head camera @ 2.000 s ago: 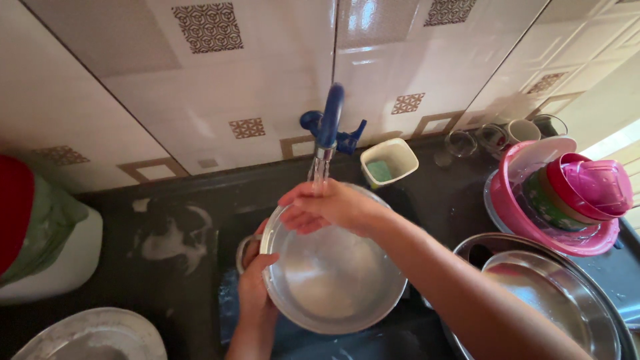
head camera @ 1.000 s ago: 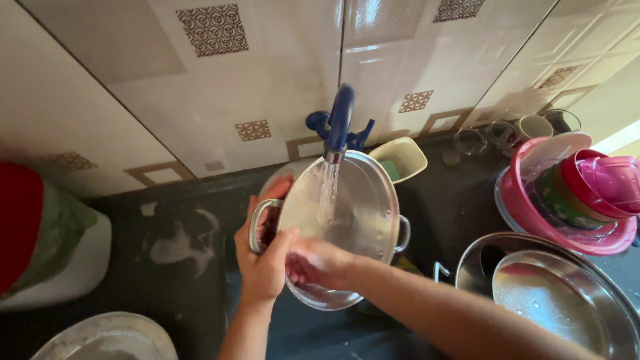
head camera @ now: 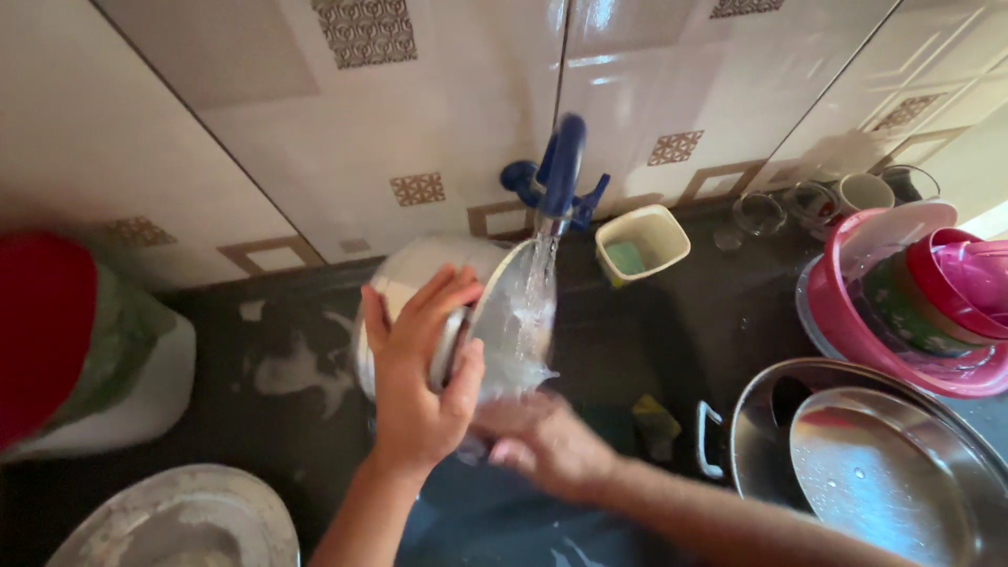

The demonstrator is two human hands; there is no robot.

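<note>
A metal pot (head camera: 504, 339) is tipped on its side beneath the blue tap (head camera: 563, 169), and running water strikes its inner wall. My left hand (head camera: 425, 362) grips the pot at its side handle, fingers spread over the outer wall. Blurred by motion, my right hand (head camera: 543, 441) is at the lower rim; whether its fingers grip the rim cannot be told. Right of the tap stands a cream square tub (head camera: 669, 244) with a green sponge or soap (head camera: 624, 257) inside.
A large steel pan (head camera: 760, 386) with a metal dish in it is at right, below a pink basin (head camera: 827, 299) of bowls. Glasses (head camera: 760, 214) stand by the wall. A metal lid or plate (head camera: 260, 504) is at lower left, a white container (head camera: 169, 386) at far left.
The pot, earlier with its opening facing up, is now tilted steeply sideways under the stream. My right hand has moved from the tap area down to the pot's lower side.
</note>
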